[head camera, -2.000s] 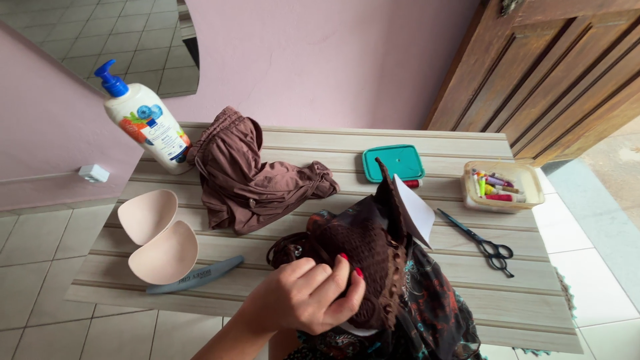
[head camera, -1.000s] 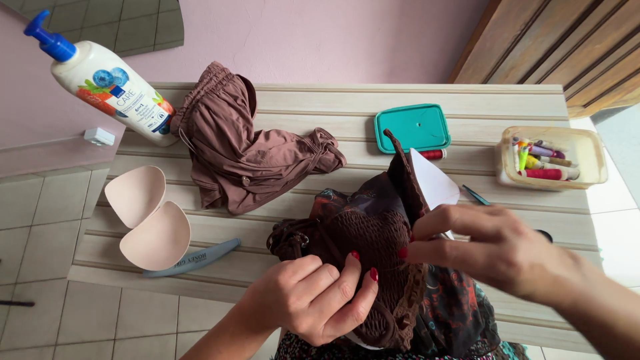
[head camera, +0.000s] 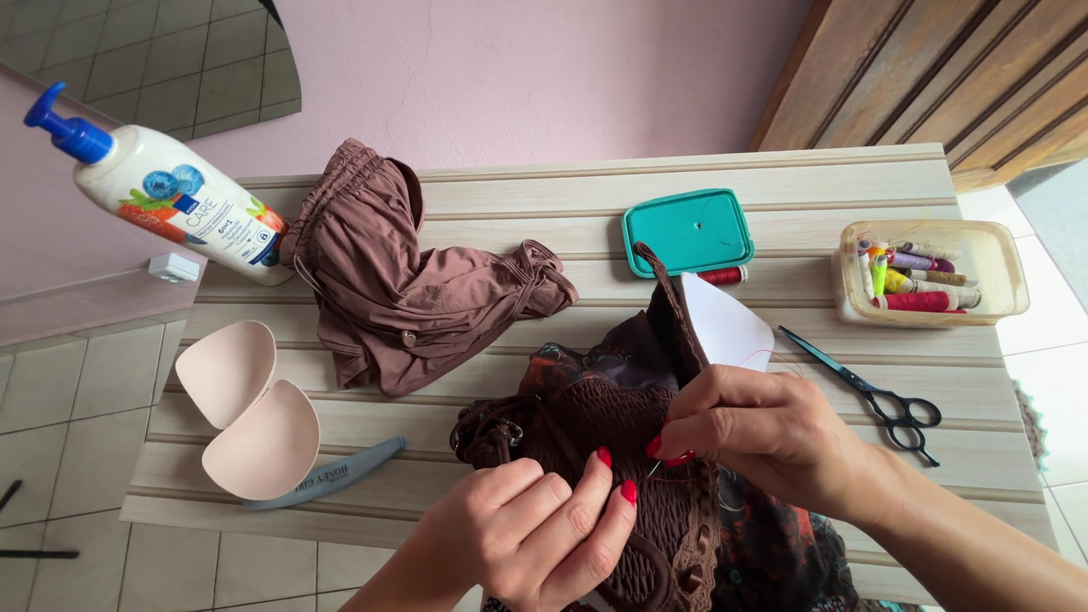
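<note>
A dark brown smocked garment (head camera: 612, 425) with lace trim and a patterned skirt part lies over the near edge of the table. My left hand (head camera: 544, 527) grips its fabric, fingers curled. Just to the right, my right hand (head camera: 756, 433) pinches a sewing needle (head camera: 654, 469) between thumb and fingers, its tip pointing down at the smocked cloth. A fine red thread (head camera: 769, 353) loops above that hand. A white cup pad (head camera: 727, 323) stands against the raised brown edge of the garment, behind my right hand.
Black scissors (head camera: 867, 389) and a plastic box (head camera: 1016, 280) of thread spools lie at the right. A teal lid (head camera: 688, 229) and red spool (head camera: 722, 275) are behind. Leftward are a mauve garment (head camera: 399, 280), lotion bottle (head camera: 187, 195), two beige pads (head camera: 263, 442) and a nail file (head camera: 348, 476).
My right hand, out of view two seconds ago, has come in from the right and is now low over the smocked cloth. The left hand stays on the garment.
</note>
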